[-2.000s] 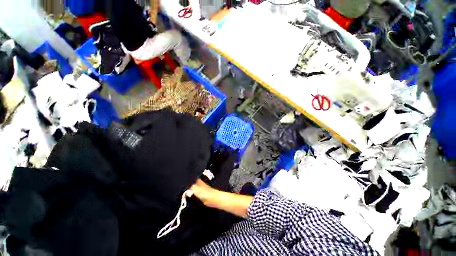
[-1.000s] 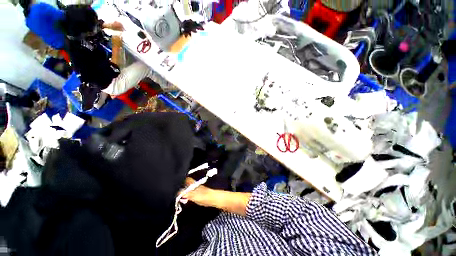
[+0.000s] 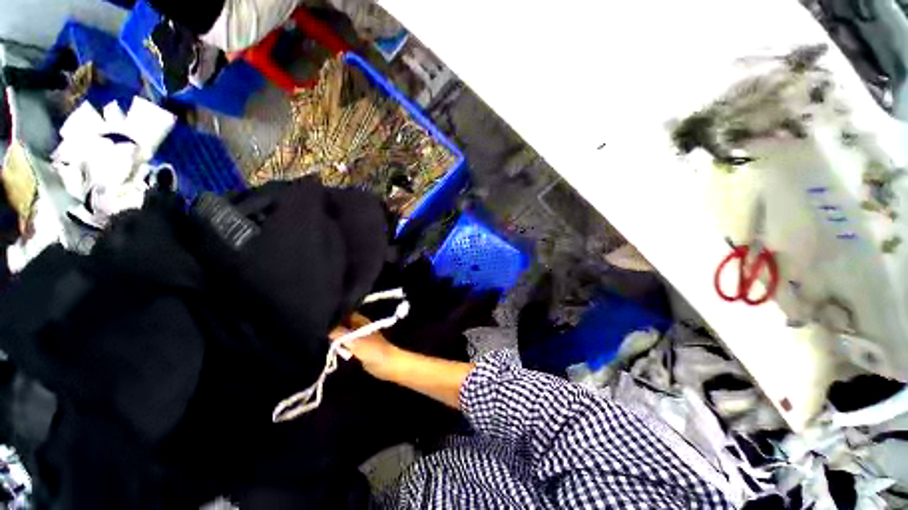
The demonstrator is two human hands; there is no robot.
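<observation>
A large bundle of black fabric pieces (image 3: 129, 339) fills the lower left of the view. A small printed tag (image 3: 227, 219) lies on its top. My right hand (image 3: 360, 347) is at the bundle's right side, its fingers partly hidden by the cloth, and it holds the bundle there. An off-white tie string (image 3: 321, 377) loops over and below this hand. My left hand is not visible; a bit of checked cloth (image 3: 14, 476) shows at the lower left edge.
A white machine table (image 3: 597, 120) with red-handled scissors (image 3: 747, 275) runs along the right. A blue crate (image 3: 438, 179) of checked fabric, a blue stool (image 3: 480, 253) and a red stool (image 3: 299, 50) stand beyond the bundle. Pale scraps (image 3: 110, 149) lie left, more at lower right.
The view has shifted, bringing the table's scissors closer and the crate of checked fabric back into sight. My right hand and the bundle sit slightly further left and higher, still together.
</observation>
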